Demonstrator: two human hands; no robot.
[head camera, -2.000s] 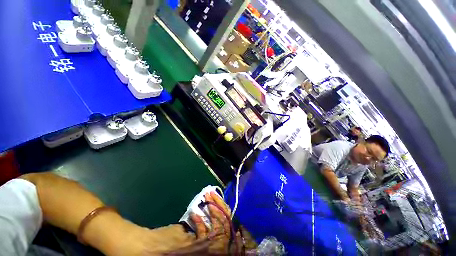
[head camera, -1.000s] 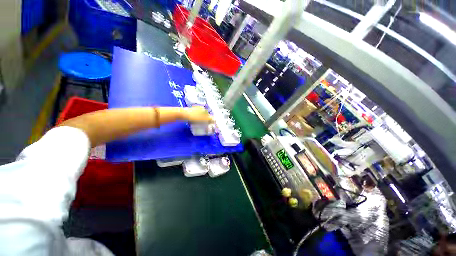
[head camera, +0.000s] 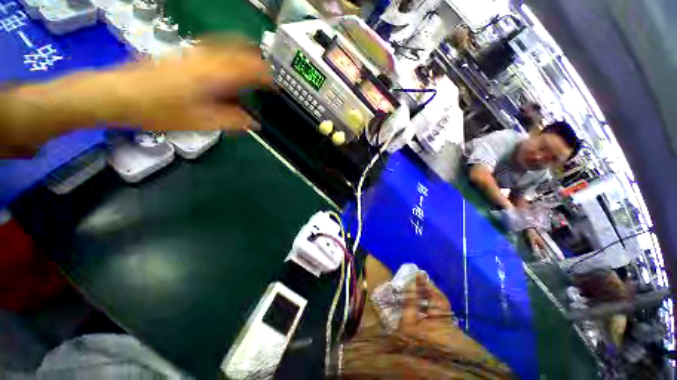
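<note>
My left hand (head camera: 223, 82), blurred, reaches in from the left above the left blue sheet's edge, empty with fingers spread. My right hand (head camera: 427, 326) is at the bottom right, its fingers around a blurred white plug adapter (head camera: 396, 293) at the edge of the right blue sheet (head camera: 438, 252). A white test socket (head camera: 318, 245) with a dark red wire lies on the green bench (head camera: 178, 245). A small white meter (head camera: 265, 330) with a dark window lies below it. White adapters (head camera: 141, 157) sit beside and partly under the left blue sheet (head camera: 74, 56).
An electronic load (head camera: 315, 82) with green digits stands at upper centre, with a red-digit meter (head camera: 375, 96) beside it. A white cable (head camera: 359, 200) runs down to the bench. A person (head camera: 512, 163) sits opposite. A red bin (head camera: 26, 260) is at the left edge.
My left hand has moved off the left sheet's adapters toward the instruments. The view has swung right and down, bringing the test socket, the small meter and my right hand into view.
</note>
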